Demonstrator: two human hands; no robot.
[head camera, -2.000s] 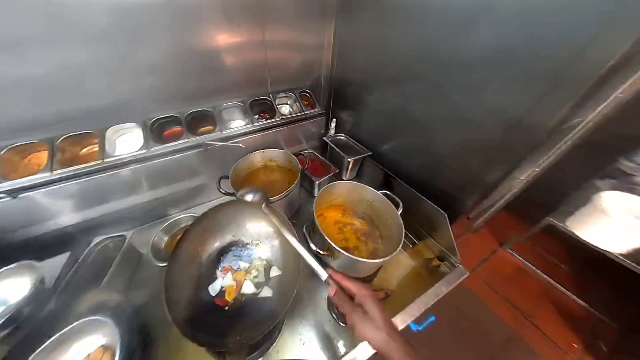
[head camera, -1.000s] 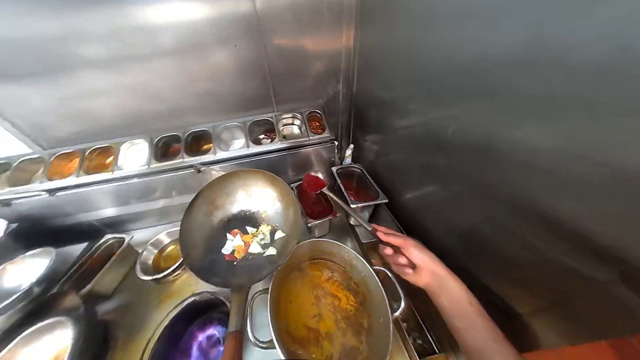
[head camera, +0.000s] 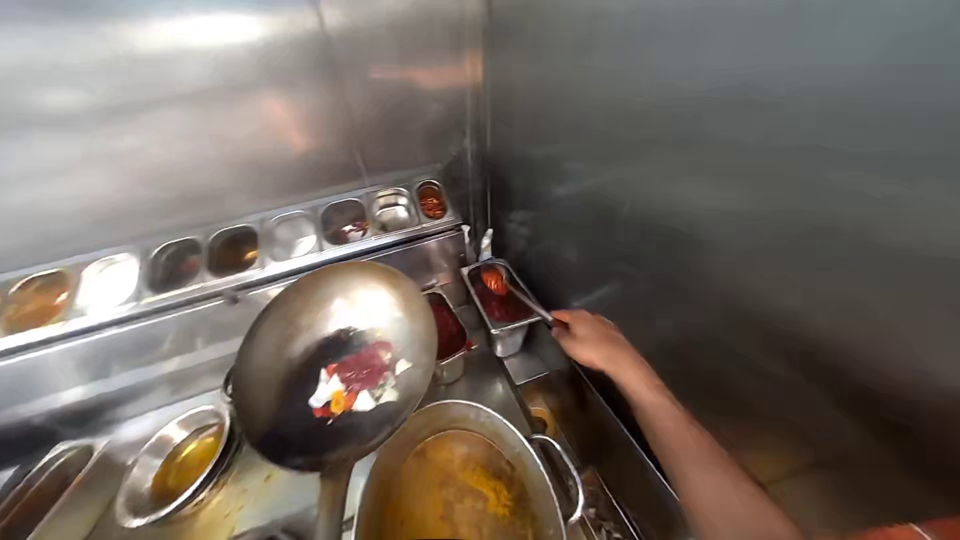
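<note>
My right hand grips the handle of a metal ladle, whose bowl is in red sauce inside a rectangular steel container by the right wall. To its left stands a second container of red sauce. A wok is raised and tilted at the centre, holding white and orange pieces and a dark red sauce. Its handle runs down out of the frame; my left hand is not in view. A large pot of orange-yellow liquid stands at the bottom, right of the wok.
A row of small steel inserts with ingredients lines the back ledge. A steel bowl of yellow liquid stands at the lower left beside a long metal container. Steel walls close in the back and right. The pot's loop handle juts rightwards.
Red sauce now lies on the pieces in the wok. The ladle, over the left sauce container a second ago, is now in the right one.
</note>
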